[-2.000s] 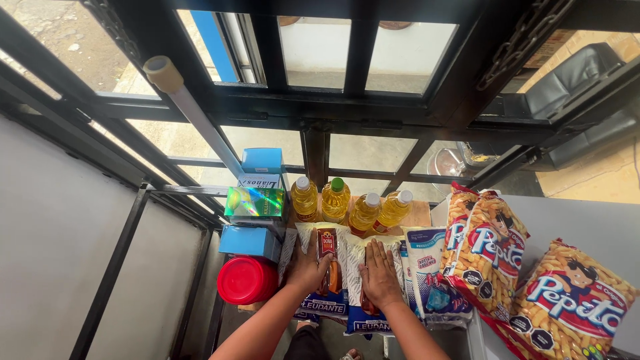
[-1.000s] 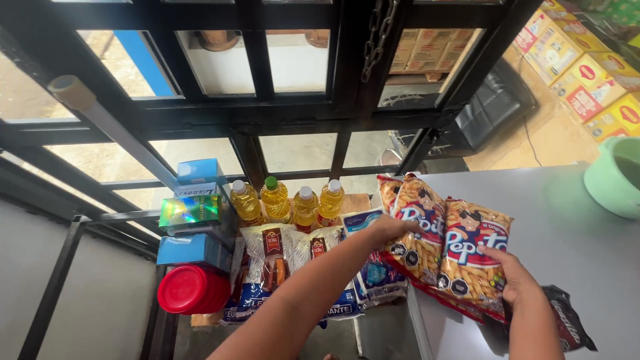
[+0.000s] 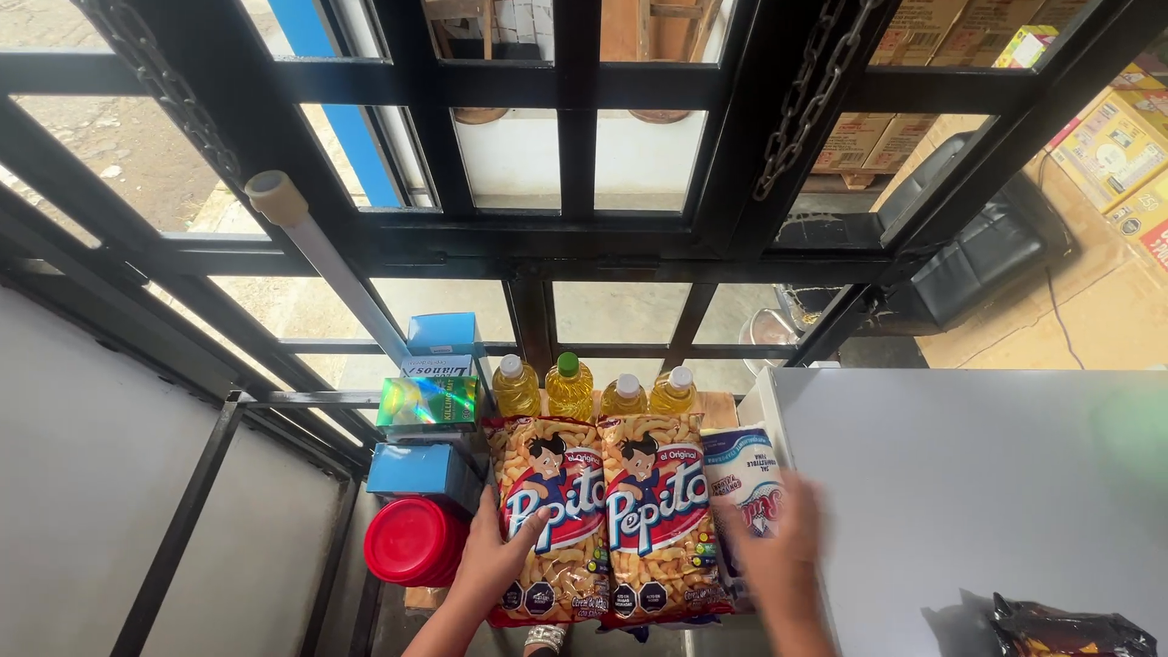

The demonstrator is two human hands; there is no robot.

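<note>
Two red Pepito snack bags, the left bag (image 3: 552,570) and the right bag (image 3: 662,570), lie side by side on the packed goods. My left hand (image 3: 493,557) rests against the left bag's lower left edge, thumb over its front. My right hand (image 3: 780,557), blurred, is just right of the right bag, over a white and blue salt bag (image 3: 744,456); whether it touches either is unclear. Behind the snacks stand several yellow oil bottles (image 3: 568,388). At the left are a red-lidded tub (image 3: 413,540), a blue box (image 3: 422,470) and a shiny green box (image 3: 427,401).
A white counter (image 3: 958,474) is at the right, with a dark snack packet (image 3: 1072,630) near its front. A black metal grille (image 3: 639,251) with chains (image 3: 794,109) stands behind the goods. A pale pole (image 3: 338,274) leans at the left. A black chair (image 3: 981,246) is beyond.
Both hands have moved left from the white counter with two snack bags, which now cover the white bags beside the tub. My right hand no longer grips a snack bag from above.
</note>
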